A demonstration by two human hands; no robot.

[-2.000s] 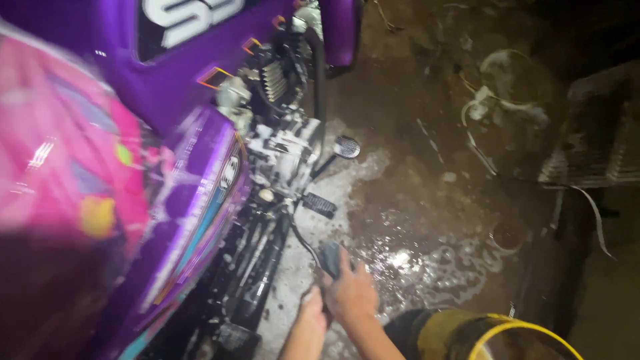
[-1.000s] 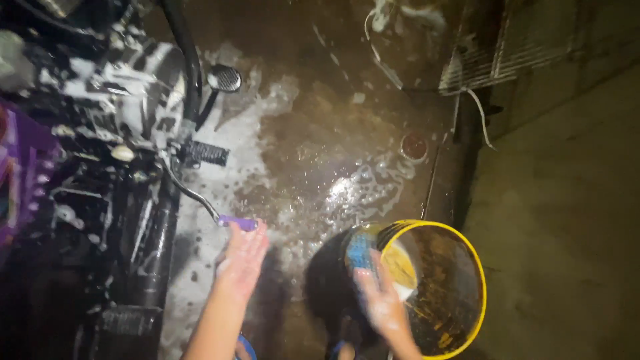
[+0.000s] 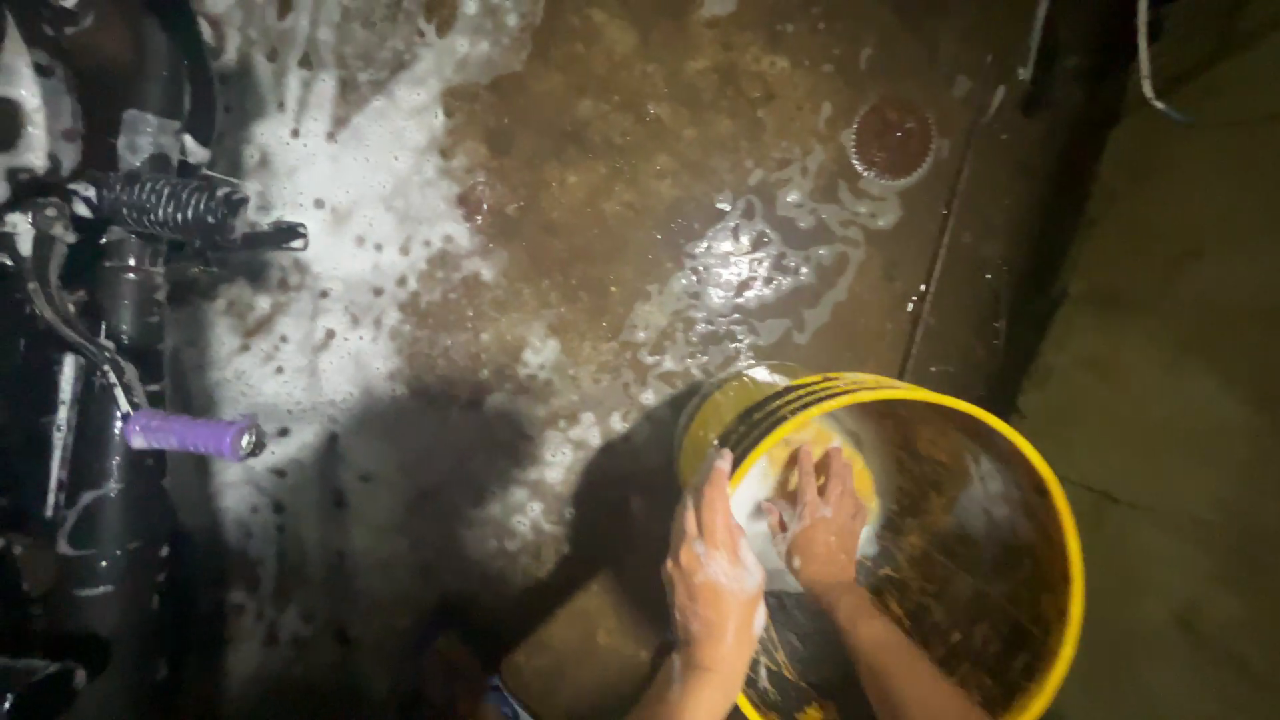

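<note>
A large bucket (image 3: 1065, 560) with a yellow rim and a dark, scuffed inside wall stands at the lower right, with soapy water (image 3: 765, 500) in it. My left hand (image 3: 715, 575), wet with suds, rests against the bucket's left rim, fingers pointing up. Inside the bucket my right hand (image 3: 825, 520) is spread over the suds; no sponge shows in it, though what lies under the palm is hidden. At the far left is the soapy motorcycle, with a purple rubber sleeve (image 3: 190, 434) on its pedal lever and a black ribbed footpeg (image 3: 170, 205).
White foam (image 3: 330, 250) covers the wet concrete floor beside the motorcycle. A round reddish patch (image 3: 892, 140) lies near a floor seam at the upper right. A pale cord (image 3: 1145, 60) hangs in from the top right edge. Beyond the bucket runs a drab wall or floor strip (image 3: 1170, 400).
My left hand has left the purple pedal sleeve and come to the bucket's rim. My right hand, at the bucket with something blue a second ago, is now inside it. The view has shifted right.
</note>
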